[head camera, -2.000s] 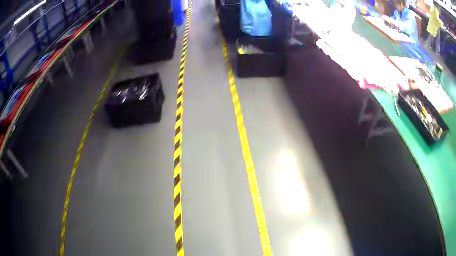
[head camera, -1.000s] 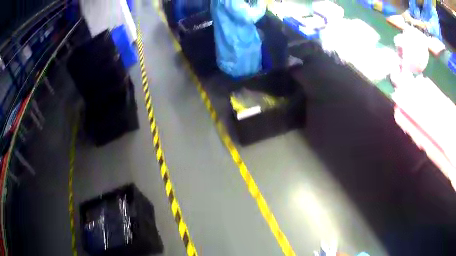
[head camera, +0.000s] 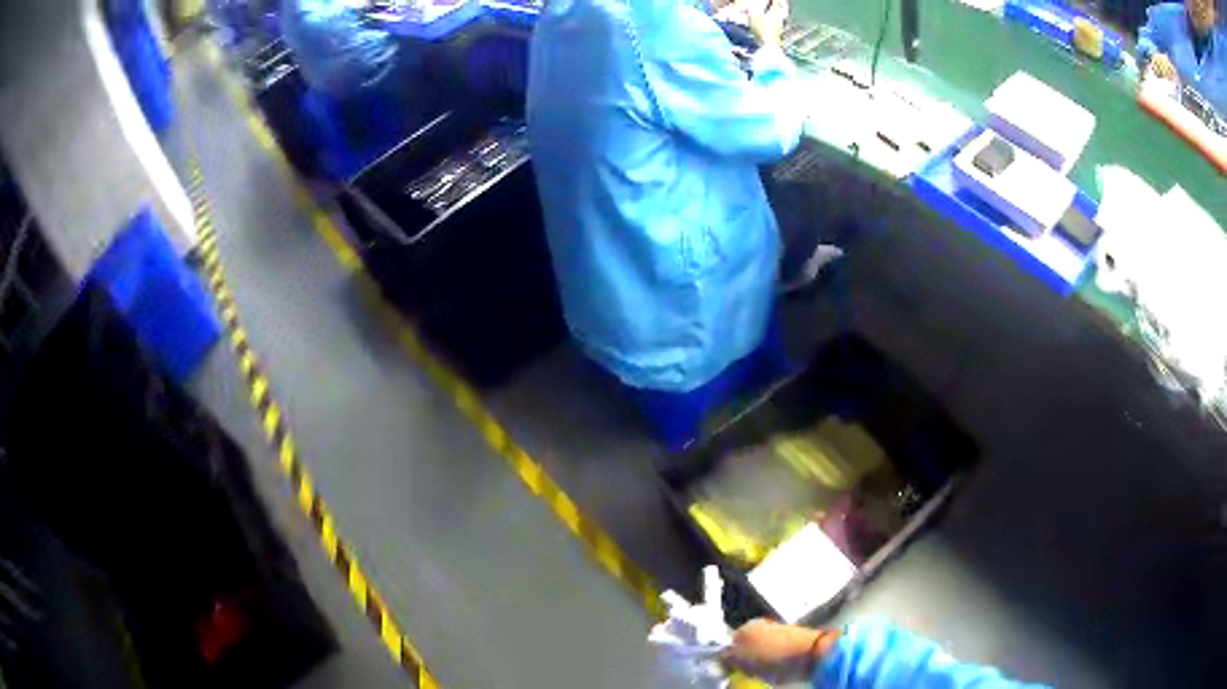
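Note:
My right hand (head camera: 775, 649) reaches in from the lower right in a light blue sleeve. It is closed on a bunch of white strips or tabs (head camera: 694, 627), which fans out to the left of the fingers. The bunch is blurred, so its leads cannot be made out. My left hand is not in view. Just beyond my right hand, a black crate (head camera: 928, 505) on the floor holds yellowish packs (head camera: 828, 455) and a white sheet or box (head camera: 803, 573).
A person in a blue smock (head camera: 646, 202) stands ahead at the green bench (head camera: 1144, 148). A blue tray (head camera: 939, 182) with white boxes lies on it. Another crate (head camera: 404, 232) stands beyond, dark crates (head camera: 148, 471) at left. Striped tape (head camera: 307, 491) marks the floor.
The view has moved forward, bringing the smocked person and the crate of yellowish packs closer. My right hand and the white bunch now show clearly at the bottom; before, only a blurred bit showed.

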